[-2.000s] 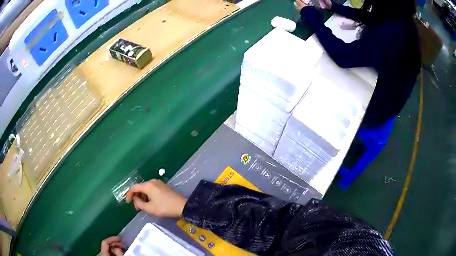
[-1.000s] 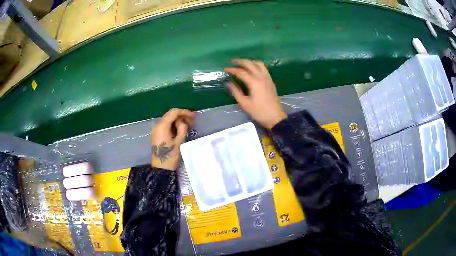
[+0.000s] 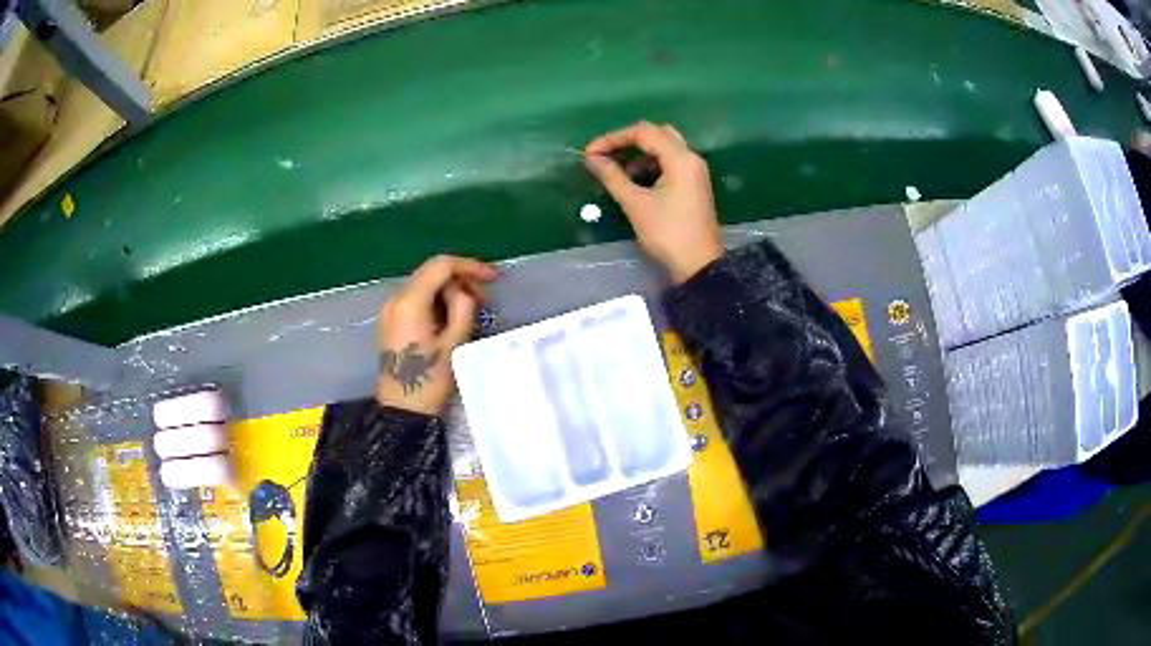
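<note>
A white inner tray [image 3: 574, 410] with long moulded compartments lies on the bench in front of me, with nothing seen in it. My left hand [image 3: 433, 322] rests by its upper left corner, loosely curled with a gap between the fingers, and holds nothing that I can see. My right hand [image 3: 656, 189] is over the green belt beyond the tray, with thumb and forefinger tips together. A faint thin line shows at these tips; I cannot tell whether it is held.
Three pale pink devices [image 3: 192, 440] lie side by side on the left of the bench. White tray stacks [image 3: 1010, 246] stand at the right. The green belt [image 3: 379, 164] carries a small white piece [image 3: 591, 213] near my right hand. A grey post [image 3: 86, 70] rises at upper left.
The view has swung from the tray stacks to the bench. My right hand has moved slightly up and its fingertips have closed. The clear film piece no longer shows on the belt.
</note>
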